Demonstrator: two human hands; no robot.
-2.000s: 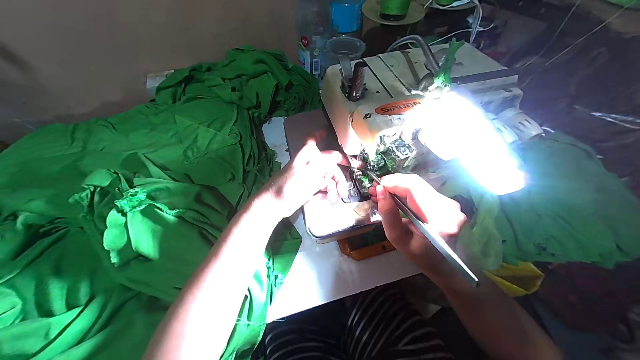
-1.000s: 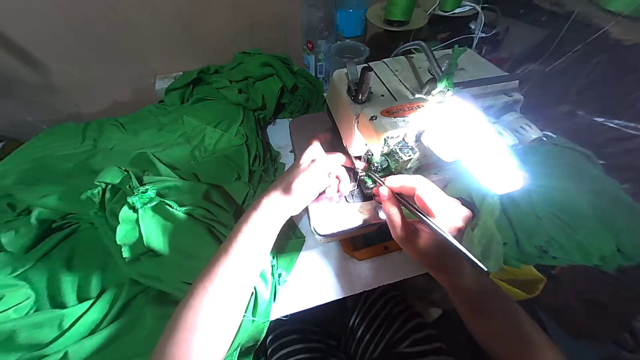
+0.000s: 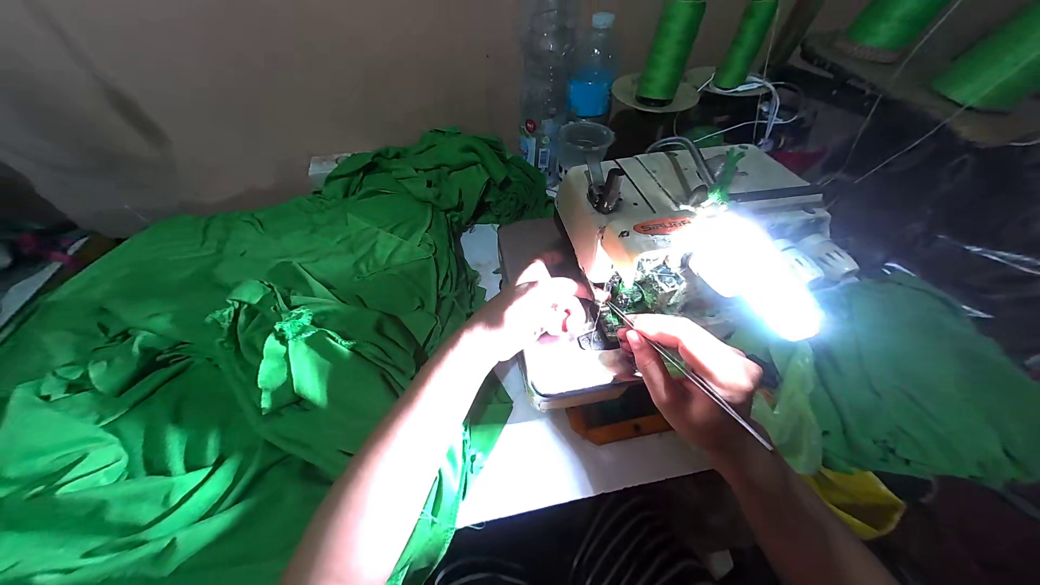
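Note:
An overlock-type sewing machine (image 3: 650,195) stands in front of me, its looper and needle area exposed and dotted with green lint. My right hand (image 3: 691,370) grips a pair of long metal tweezers (image 3: 707,386), whose tips point into the needle area. Close beside those tips is my left hand (image 3: 548,313), fingers bent at the presser foot; glare hides whether it pinches a thread. A bright lamp (image 3: 764,272) shines at the machine's right front. Green fabric (image 3: 203,325) is heaped to the left of the machine.
Green thread cones (image 3: 670,53) stand behind the machine, near a bottle of blue liquid (image 3: 591,89) and a plastic cup (image 3: 585,142). More green fabric (image 3: 918,374) lies to the right. A white table edge (image 3: 561,463) and a yellow item (image 3: 857,500) are in front.
The view has tilted up, showing more of the thread cones. Both hands remain at the needle area, and the right hand still holds the tweezers.

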